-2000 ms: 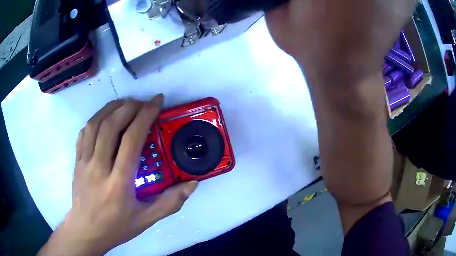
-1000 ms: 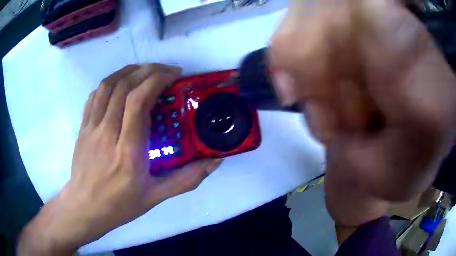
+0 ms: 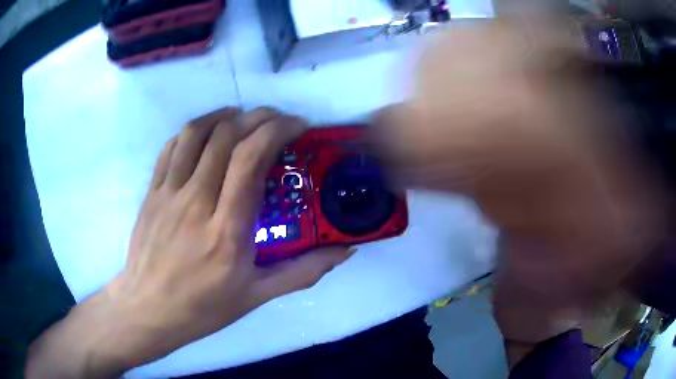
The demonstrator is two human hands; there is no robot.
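A red portable radio (image 3: 296, 211) lies face up on the white sheet, its round black speaker (image 3: 359, 194) at the right and its display lit blue-white. My left hand (image 3: 200, 211) holds it by the left end, fingers over the top edge and keypad, thumb along the near edge. My right hand (image 3: 511, 141) is strongly blurred over the radio's upper right corner and hides that corner. It is closed around the dark electric screwdriver, which is mostly hidden and blurred; the bit does not show.
Stacked radios (image 3: 163, 33) with red edges stand at the upper left. The metal screw feeder (image 3: 277, 33) is at the top, cut off by the edge. The white sheet (image 3: 89, 141) lies under the work. A box with purple cells (image 3: 606, 41) partly shows at the upper right.
My right hand came down from the feeder to the radio's upper right corner with the screwdriver. My left hand still holds the radio, which now appears further right in view.
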